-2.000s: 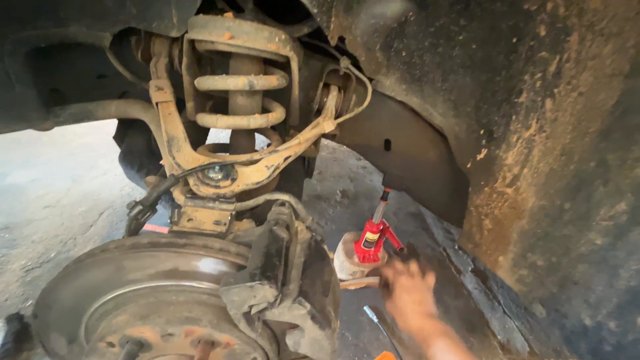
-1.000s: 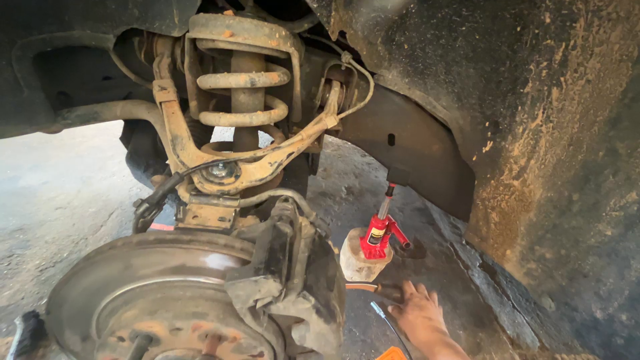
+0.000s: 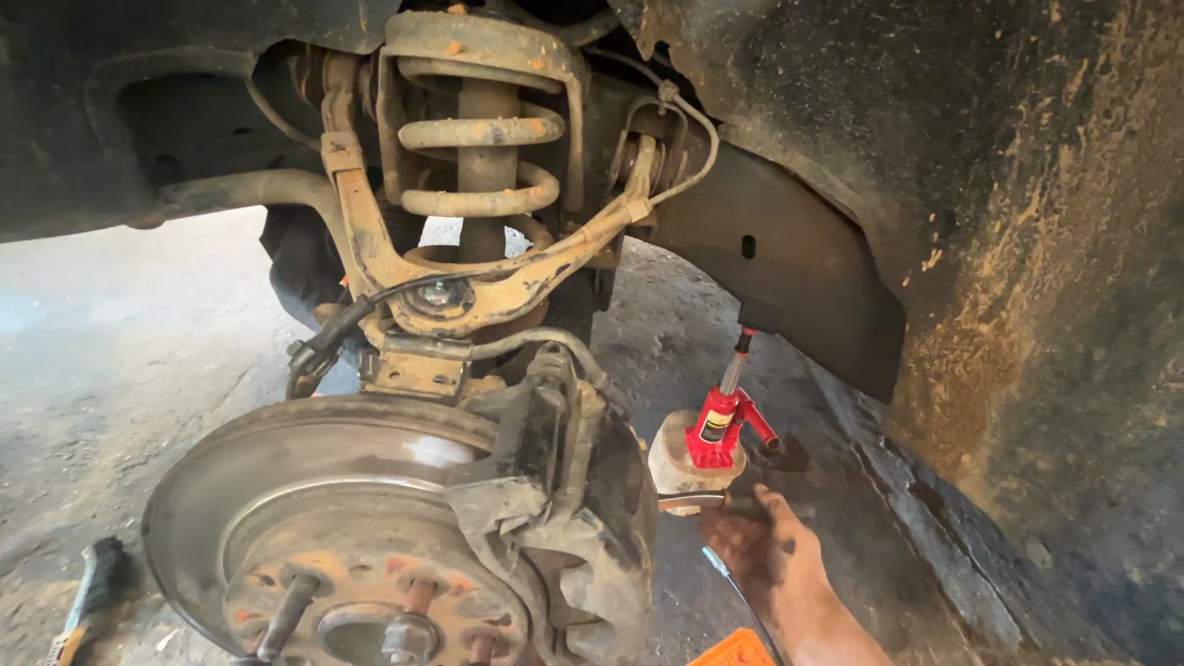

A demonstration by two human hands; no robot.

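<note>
My right hand (image 3: 772, 550) reaches in from the bottom right, low over the ground, fingers partly curled beside a brown bar-like piece (image 3: 692, 499); whether it grips anything is unclear. Just beyond stands a red bottle jack (image 3: 717, 427) on a round pale block (image 3: 671, 458), its ram extended up to the dark vehicle frame (image 3: 786, 268). Left of the hand are the brake caliper (image 3: 592, 499) and the brake disc (image 3: 324, 462) with its wheel studs. Above them are the rusty upper control arm (image 3: 370, 222) and the coil spring (image 3: 481, 134). My left hand is out of view.
A thin cable with a pale metal tip (image 3: 714, 560) lies near my wrist, beside an orange object (image 3: 735, 650). A brush-like tool with dark bristles (image 3: 104, 572) lies at lower left. The mud-stained wheel-arch liner (image 3: 1017, 231) hangs at right.
My right hand was spread out near the ground a second ago; its fingers are now more curled, by the brown piece. The jack and suspension stay as they were.
</note>
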